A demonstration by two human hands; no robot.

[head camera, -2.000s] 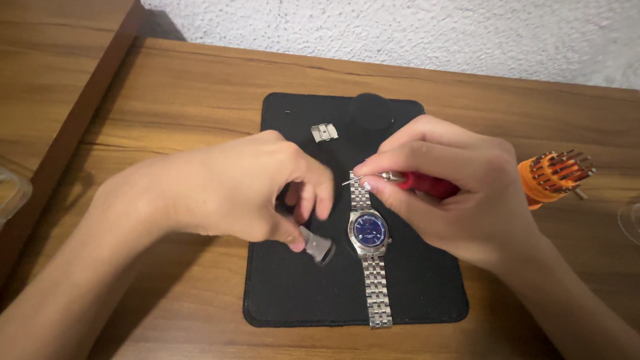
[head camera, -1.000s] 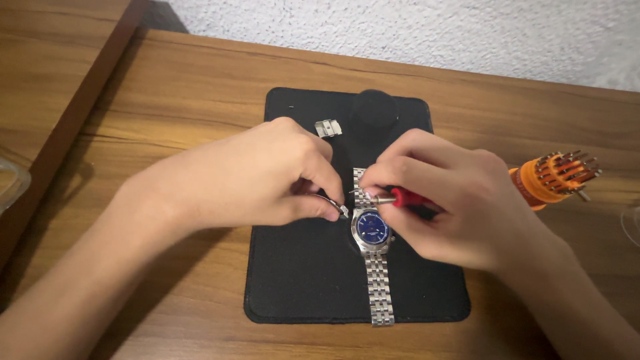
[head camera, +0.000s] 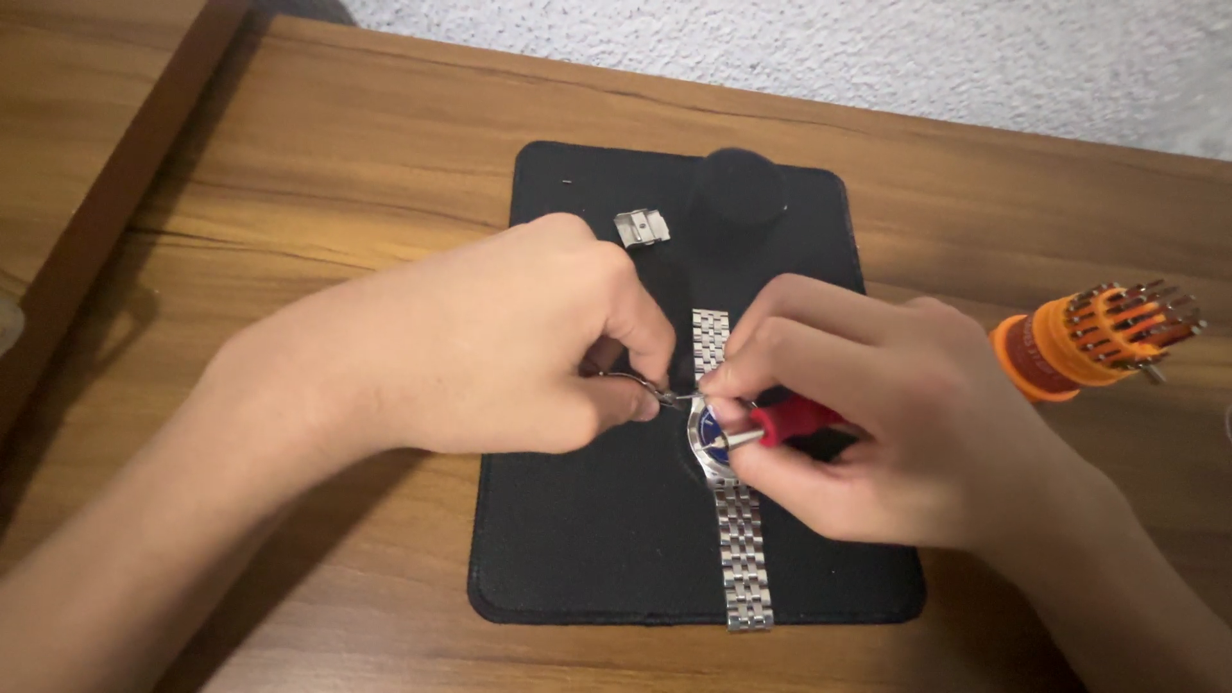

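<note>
A silver wristwatch with a metal link bracelet and blue dial lies lengthwise on a black mat. My left hand pinches a small metal piece, mostly hidden by the fingers, left of the watch case. My right hand holds a red-handled screwdriver in its palm, its metal tip over the dial. Between my right thumb and forefinger is a thin metal pin, which reaches to the piece in my left hand. Part of the dial and upper bracelet is hidden by my right hand.
A silver clasp part lies on the mat's upper half, beside a round black object. A tiny pin rests near the mat's upper left corner. An orange bit holder full of bits stands on the wooden table right of the mat.
My left hand has moved right, toward the watch and my right hand, bringing the metal piece with it. My right hand has come down over the dial, and the screwdriver tip now points left across it.
</note>
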